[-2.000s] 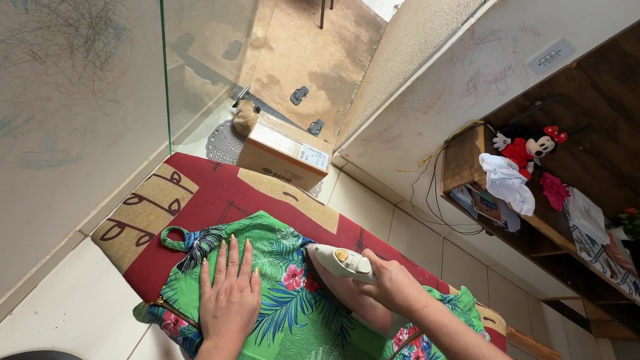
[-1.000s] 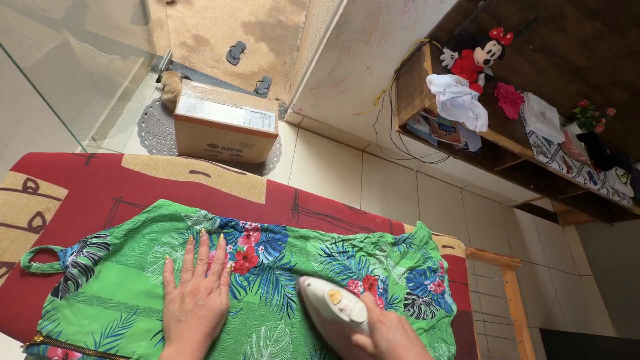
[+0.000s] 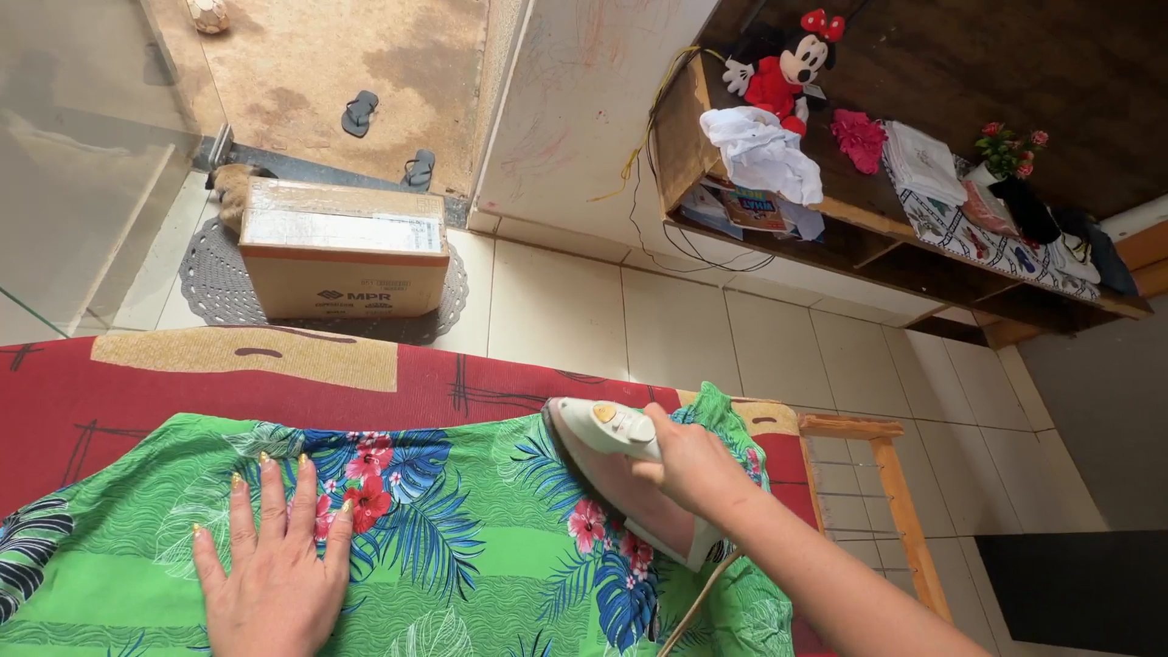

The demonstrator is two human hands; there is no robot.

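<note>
A green garment [image 3: 511,547] with blue leaves and pink hibiscus flowers lies spread over an ironing board [image 3: 55,392] with a red and beige cover. Flat on the garment rests my left hand [image 3: 276,566], palm down, fingers spread. My right hand [image 3: 698,461] grips the handle of a white clothes iron [image 3: 630,474], whose soleplate lies on the cloth, tip near the garment's far edge. A cord trails from the iron's rear. At the right end of the board the garment is bunched.
Beyond the board a cardboard box [image 3: 342,283] stands on a grey crocheted mat [image 3: 205,274], with an animal's tan fur [image 3: 233,193] behind it. A wooden shelf [image 3: 867,214] at right bears a plush toy [image 3: 787,73] and cloths. The board's wooden end frame [image 3: 912,520] juts right.
The iron in my right hand has moved over the garment to its far edge. My left hand stays flat on the cloth. The view has shifted.
</note>
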